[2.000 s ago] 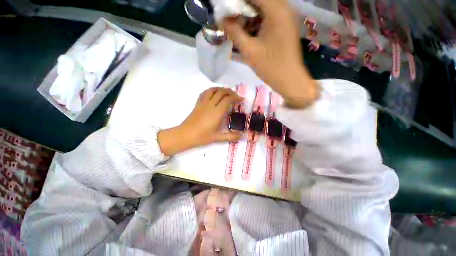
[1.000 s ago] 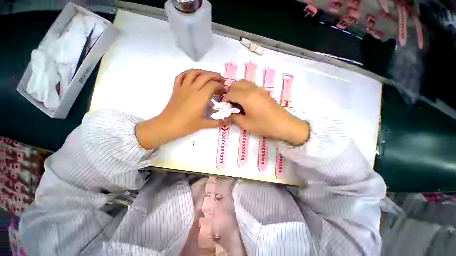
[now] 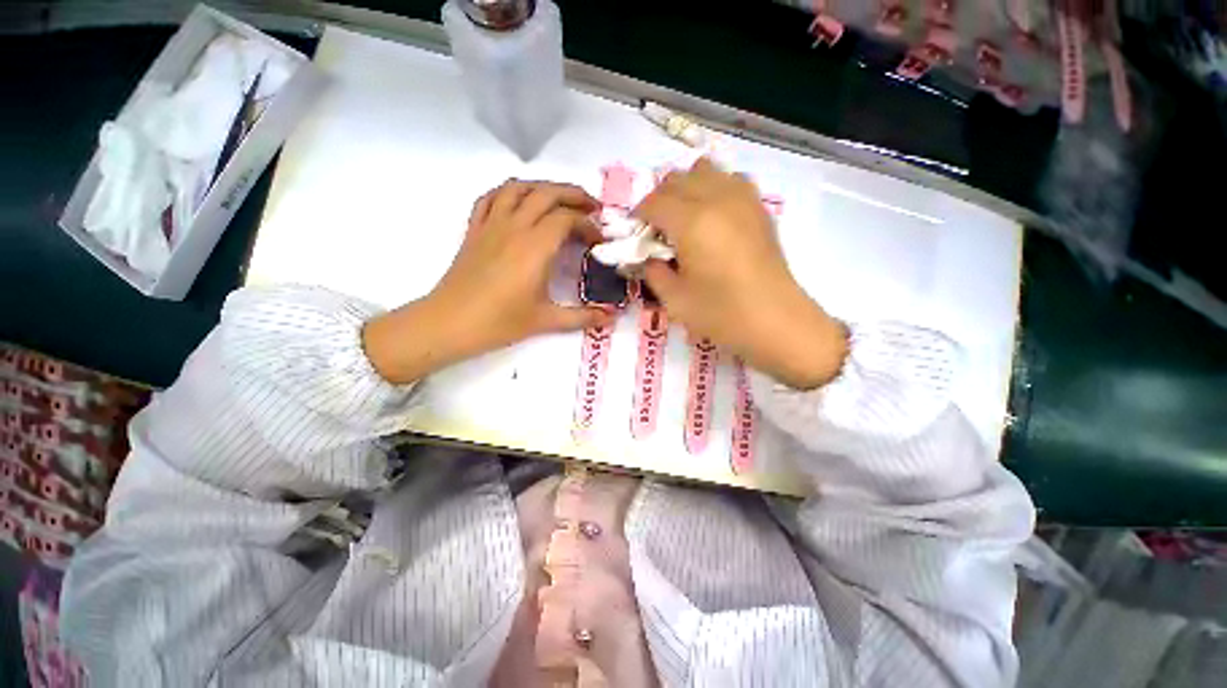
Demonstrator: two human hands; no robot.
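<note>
Pink smartwatches lie in a row on the white mat. My left hand [image 3: 505, 282] is around the leftmost smartwatch [image 3: 606, 284], with fingers above and thumb below its dark screen. My right hand [image 3: 733, 269] holds a crumpled white wiping cloth [image 3: 633, 247] at the fingertips, at the upper right edge of that screen. My right hand hides the heads of the other watches; their holed pink straps [image 3: 701, 397] show below it.
A translucent bottle [image 3: 511, 81] stands at the mat's far edge. A small whitish tube [image 3: 677, 124] lies to its right. A white box [image 3: 202, 242] with wipes and a dark tool is at left. Pink watches [image 3: 989, 67] lie beyond the mat at far right, near clear plastic.
My right hand has come down from the bottle to the leftmost watch with the cloth. In the last second it moved slightly up and right, uncovering the screen. My left hand stays at the watch.
</note>
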